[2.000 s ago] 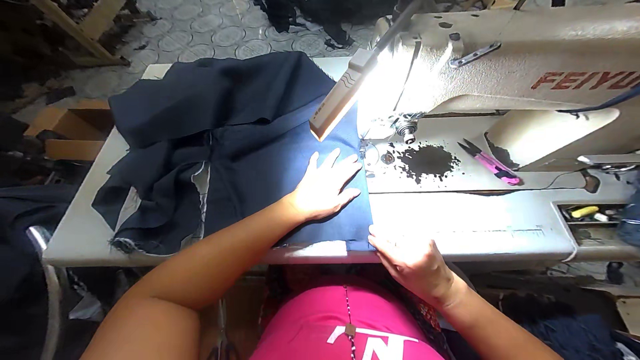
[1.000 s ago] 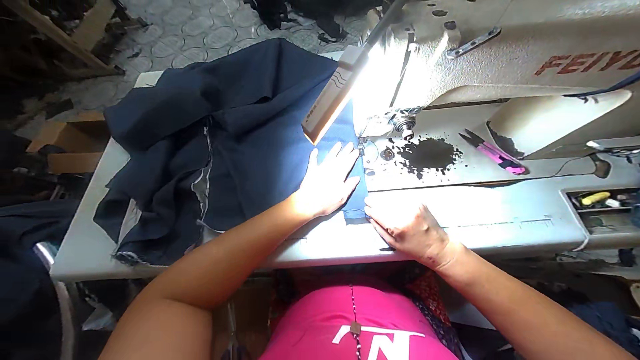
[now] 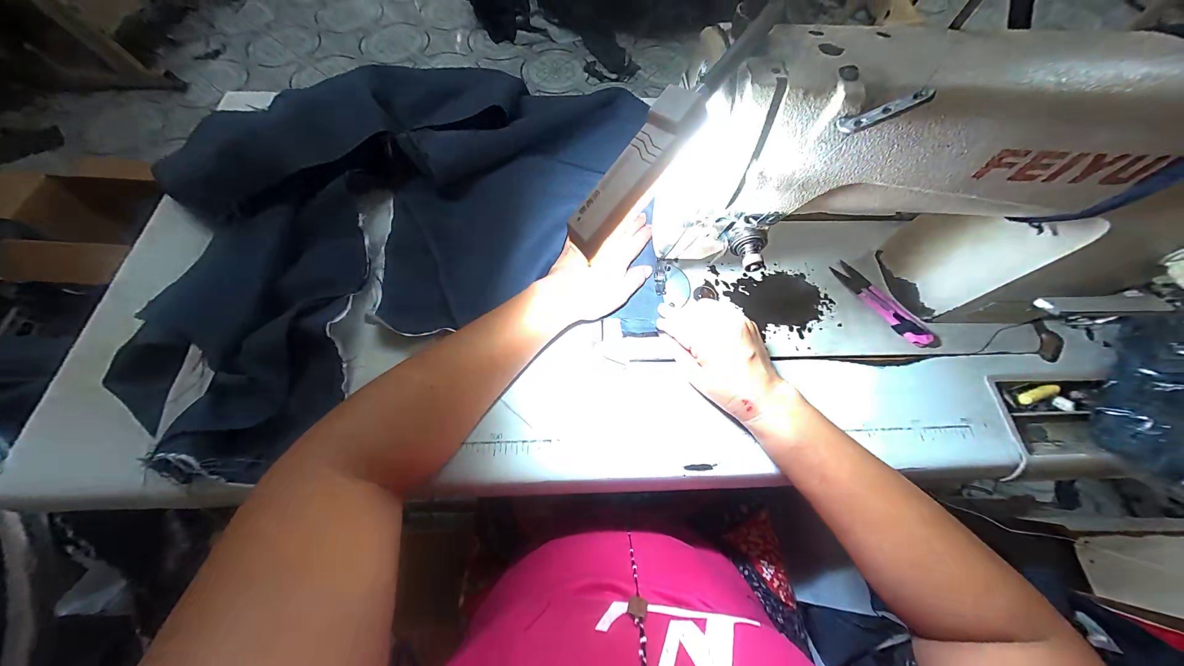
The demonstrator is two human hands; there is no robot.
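A large piece of dark blue fabric (image 3: 499,203) lies folded and bunched over the left of the sewing table, its right edge under the needle area of a Feiyue sewing machine (image 3: 888,120). My left hand (image 3: 601,277) rests flat on the fabric just left of the presser foot (image 3: 661,276), fingers spread and partly behind the lamp. Close to the foot, on its near side, my right hand (image 3: 717,338) has its fingers bent at the fabric's near right corner; whether they pinch it is hidden by glare and the hand itself.
A lit lamp bar (image 3: 634,171) hangs over the fabric. Pink thread snips (image 3: 886,303) lie right of a dark worn patch (image 3: 782,298) on the machine bed. A small tray (image 3: 1045,407) with a yellow item is at the right. A cardboard box (image 3: 74,217) stands left of the table.
The fabric's near edge by the needle has moved away from my body, toward the presser foot. Both hands have moved the same way with it, my right hand now close to the foot.
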